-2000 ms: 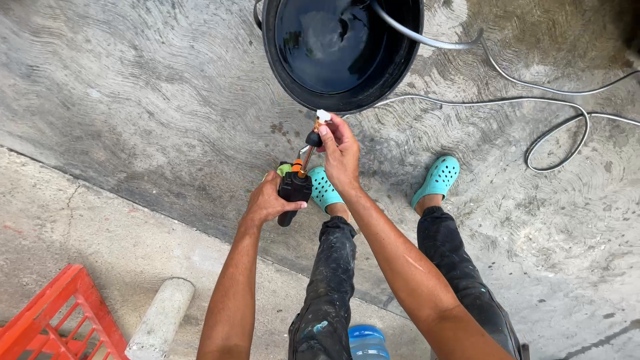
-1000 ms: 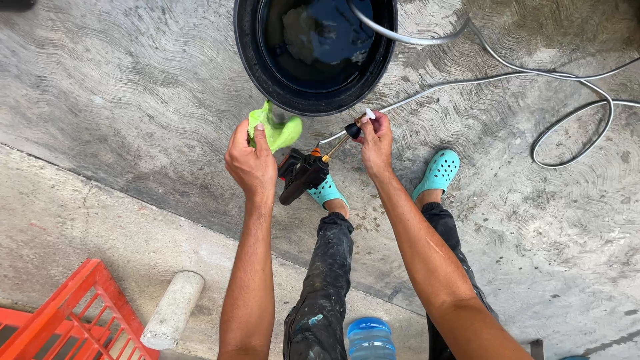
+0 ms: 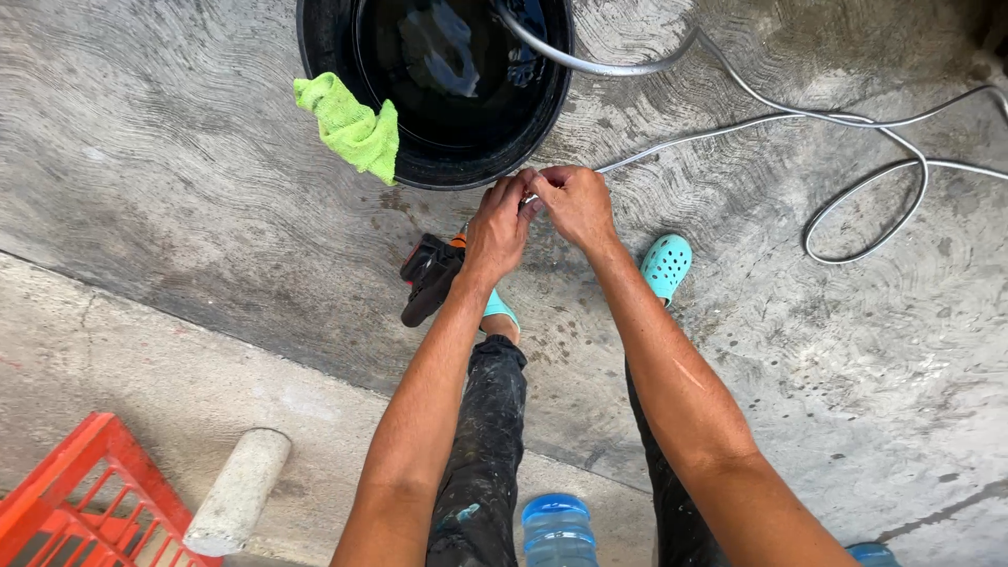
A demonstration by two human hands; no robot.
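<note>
Both of my hands meet just below the rim of a black tub [image 3: 488,175] of dark water. My left hand [image 3: 498,228] and my right hand [image 3: 577,205] pinch the small nozzle end of a black and orange handheld tool [image 3: 431,279]; the nozzle is mostly hidden by fingers. The tool's black body hangs to the left of my left hand, over the concrete floor near a turquoise clog. A bright green cloth [image 3: 350,130] is draped over the tub's lower left rim. A grey hose [image 3: 598,68] runs out of the tub.
The hose lies in a loop on the floor at the right. Turquoise clogs [image 3: 667,264] are on my feet. A red plastic crate [image 3: 102,488] and a pale cylinder [image 3: 240,488] stand at the lower left. A blue water bottle [image 3: 557,531] is at the bottom, with another blue thing at lower right.
The green cloth, in my left hand one second ago, now lies over the tub's rim. My left hand has moved right to join my right hand at the nozzle end.
</note>
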